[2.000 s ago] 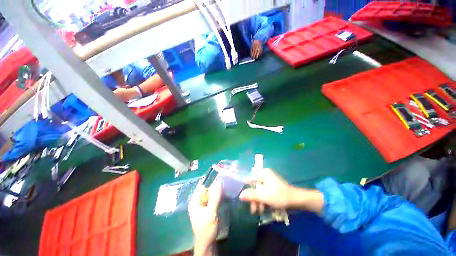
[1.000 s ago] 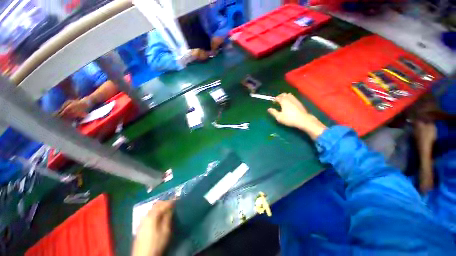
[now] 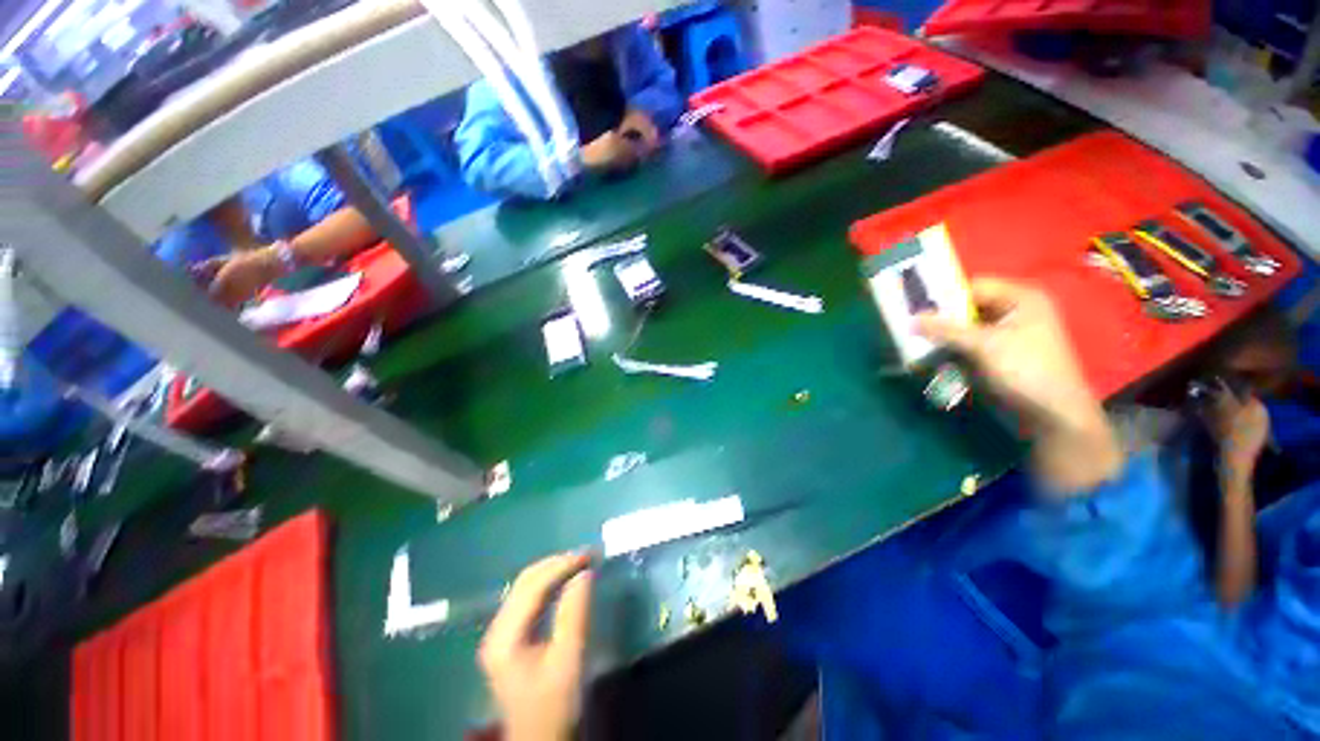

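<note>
My right hand [image 3: 1035, 362] holds a flat battery pack [image 3: 915, 294] over the left edge of the right red tray. The pack has a pale face, a dark middle and a yellow edge; its wired end below is blurred. My left hand [image 3: 539, 637] is over the near bench edge, thumb and finger apart; a tiny dark spot at the fingertip is unclear. A white strip [image 3: 673, 524] lies just right of it. A dark pack [image 3: 734, 252] and two white-faced packs [image 3: 563, 342] [image 3: 637, 280] lie on the green mat with white wire ends.
Red trays stand at right [image 3: 1013, 217], holding yellow-edged packs [image 3: 1129, 268], at far side [image 3: 825, 94] and near left [image 3: 210, 644]. A grey upright [image 3: 290, 391] crosses the left. Yellow pieces [image 3: 751, 586] lie at the bench edge. People in blue sit opposite and at right.
My right hand has moved right and now holds a pack; one second ago it was at the dark pack's white wires. My left hand has moved right, and the dark, shiny sheet beside it no longer shows.
</note>
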